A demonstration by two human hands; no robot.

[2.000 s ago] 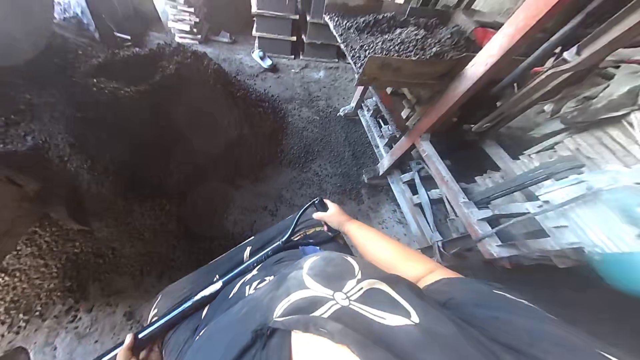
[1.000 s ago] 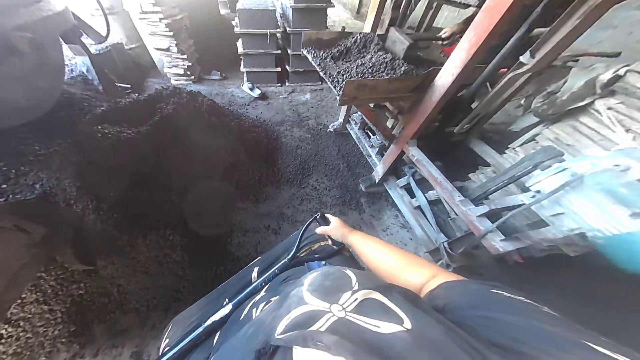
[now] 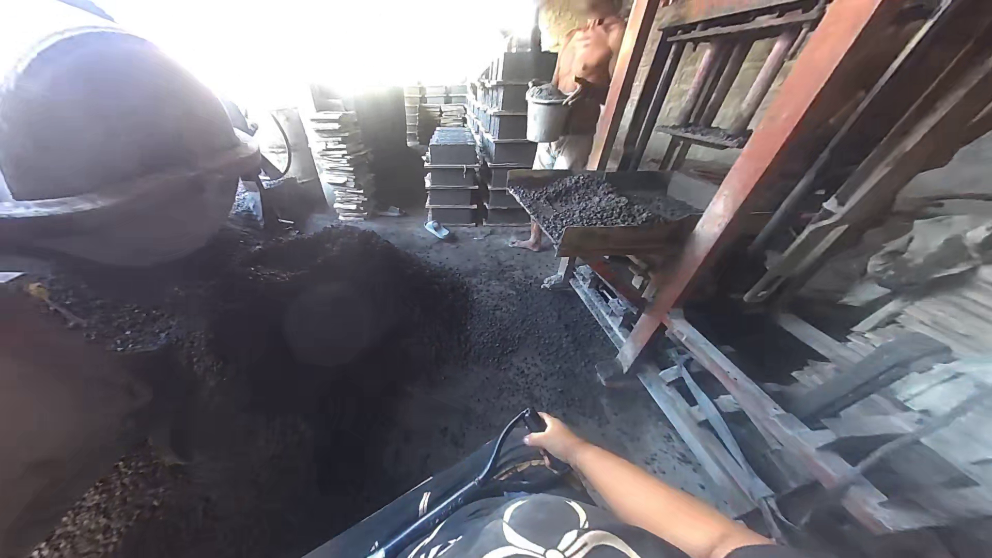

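Near the bottom centre, my right hand (image 3: 556,442) is closed on the dark grip of a long metal tool (image 3: 457,500), likely a shovel. The shaft runs down to the left across my dark patterned shirt (image 3: 535,527) and out of the frame. Its far end is not visible. My left hand is outside the view. A large mound of dark, gravelly mix (image 3: 333,310) lies on the ground ahead and to the left of the grip.
A person (image 3: 589,58) stands behind the gravel-filled tray (image 3: 604,240), holding a bucket (image 3: 547,116). Stacked blocks (image 3: 453,167) and a light-blue slipper (image 3: 437,229) are at the back. A large rounded drum (image 3: 116,147) is at left, a red slanted beam (image 3: 744,186) at right.
The view has tilted up, bringing in the person with the bucket. My left hand, on the shaft at the lower left two seconds ago, is out of view. My right hand keeps its hold.
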